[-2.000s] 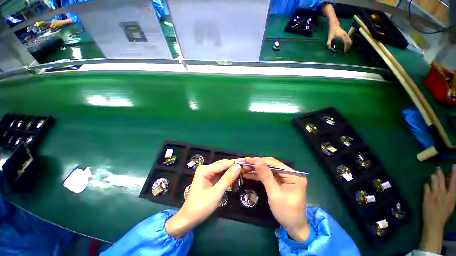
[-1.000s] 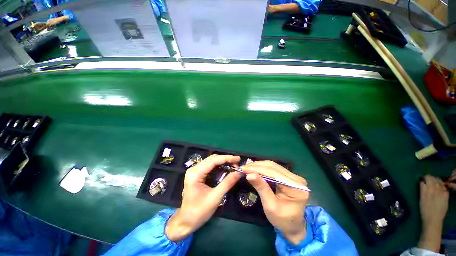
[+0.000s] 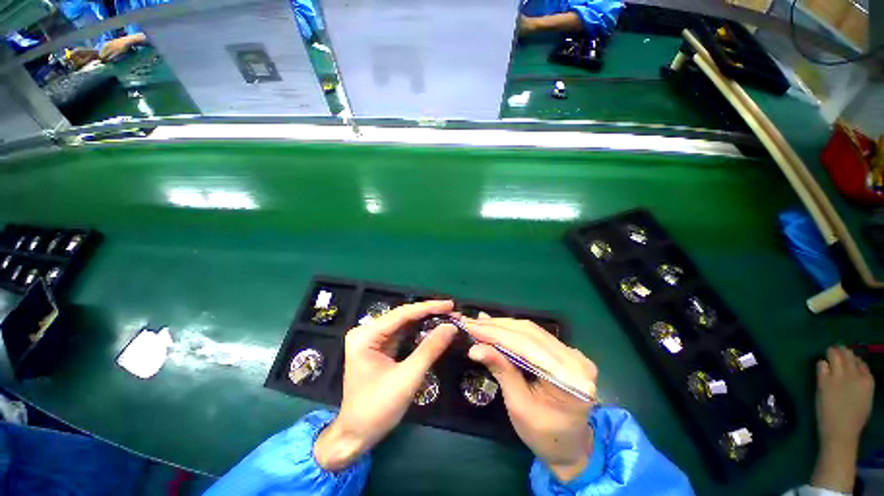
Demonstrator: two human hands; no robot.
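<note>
My left hand (image 3: 386, 373) is over the middle of a black parts tray (image 3: 334, 341), its thumb and index finger around a small round unit (image 3: 434, 327) that they partly hide. My right hand (image 3: 543, 380) holds slim silver tweezers (image 3: 538, 372) like a pen. Their tip end is at the unit between my hands, and the back end points down to the right. Round units with white tabs lie in the tray pockets, such as one at the left (image 3: 305, 366). Both hands cover some pockets. The exact contact of the tip is too small to tell.
A second black tray (image 3: 651, 320) of units stands at the right. At the left are another tray (image 3: 75, 229), a small black box (image 3: 34, 329) and a white scrap (image 3: 144, 353). Another person's hand (image 3: 843, 392) is at the right edge. Pale rods (image 3: 775, 145) stand at the upper right.
The tweezers have turned to a steeper slant, back end lower. My left hand has shifted slightly left. The other person's hand at the right has changed position, and the hand across the bench has drawn back.
</note>
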